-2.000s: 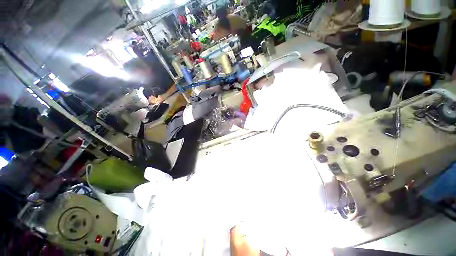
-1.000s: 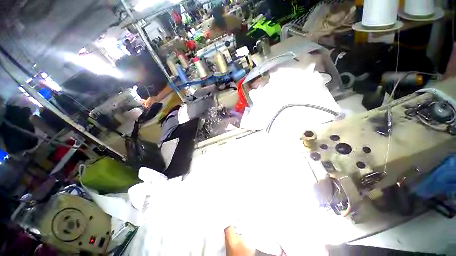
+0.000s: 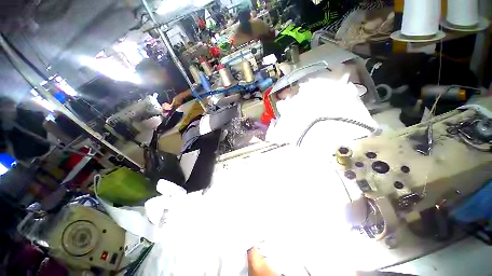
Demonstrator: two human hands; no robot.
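White fabric (image 3: 237, 215) lies overexposed over the table left of and below the sewing machine head (image 3: 410, 156). Part of one hand (image 3: 261, 264) shows at the bottom edge on the fabric, washed out by glare and cut off by the frame; it appears to be my left hand, and its fingers cannot be made out. My right hand cannot be told apart in the glare. The needle area (image 3: 372, 218) is partly lost in the light. A brass-coloured knob (image 3: 343, 155) stands on the head.
Another white heap (image 3: 329, 102) lies behind the machine beside a curved flexible neck (image 3: 334, 119). White thread cones (image 3: 421, 19) stand at upper right. Blue cloth (image 3: 477, 205) hangs at right. A cream motor-like unit (image 3: 81, 238) is at lower left. A person (image 3: 251, 27) sits behind.
The whole view shifts slightly with the head. The dark strip at the bottom edge right of the fabric, seen one second ago, no longer shows. The visible hand stays near the same place.
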